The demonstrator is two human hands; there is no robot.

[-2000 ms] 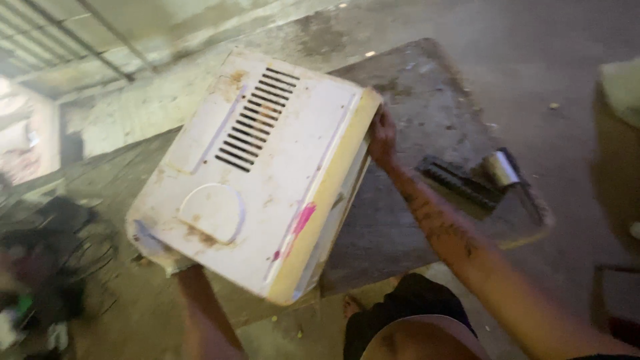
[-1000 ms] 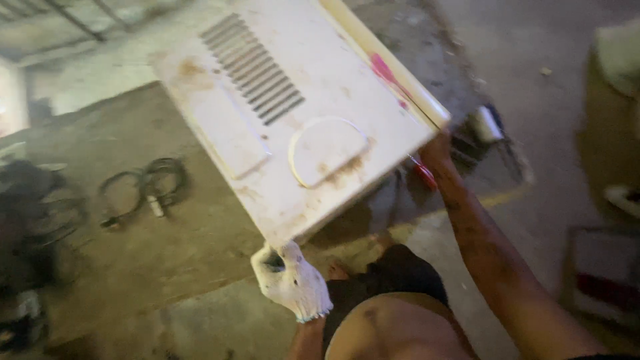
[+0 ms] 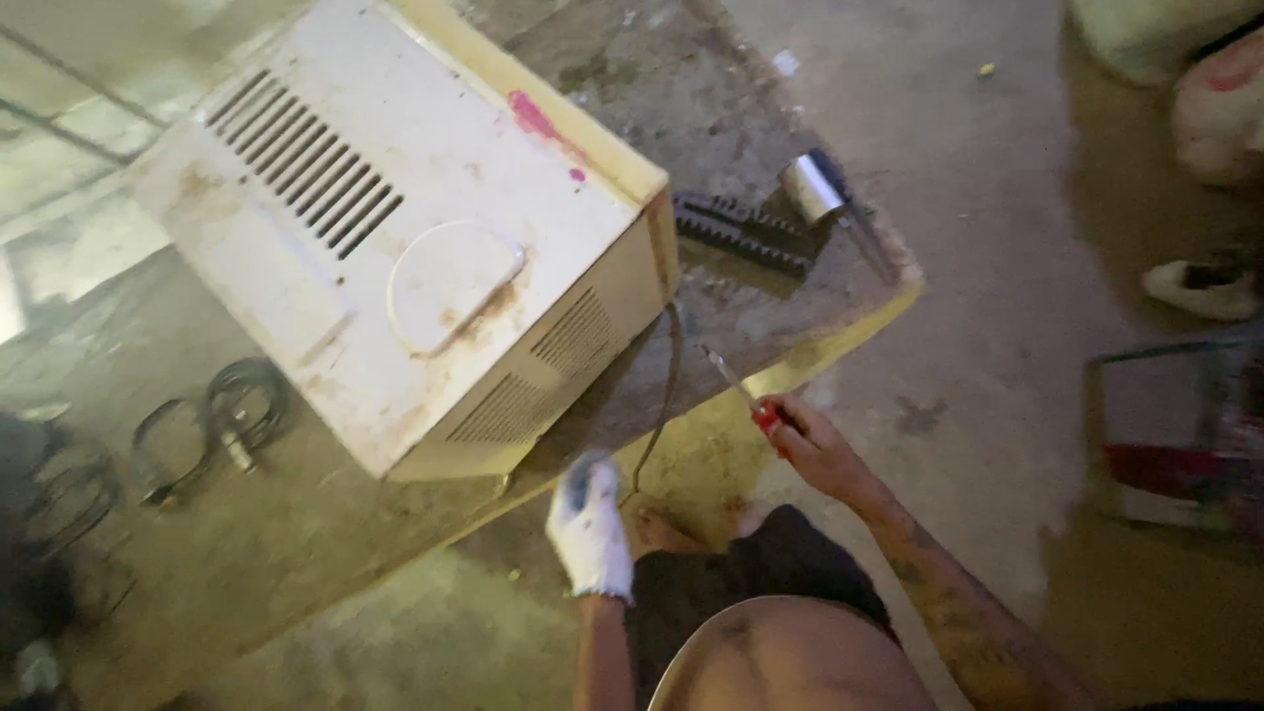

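A white metal appliance housing, probably a microwave oven [image 3: 395,197], rests on the worn table, its vented top and back showing rust stains and a pink mark. My right hand [image 3: 815,444] is bare and grips a red-handled screwdriver [image 3: 733,380], its tip pointing up and left, apart from the housing. My left hand [image 3: 591,523] wears a white glove and hangs just off the housing's lower corner, near the table edge; its fingers are partly curled and I cannot tell whether they hold anything. A power cord [image 3: 669,395] runs down from the housing between my hands.
Beyond the housing's right corner lie a black toothed plastic piece [image 3: 741,235] and a shiny metal cylinder [image 3: 814,188]. Coiled cables [image 3: 242,405] lie on the left of the table [image 3: 336,553]. A shoe [image 3: 1200,288] and a dark-framed object [image 3: 1165,434] are on the floor at right.
The housing was held in both hands and has been turned; now both hands are off it. My right hand, on the housing's far edge two seconds ago, now holds the screwdriver clear of it.
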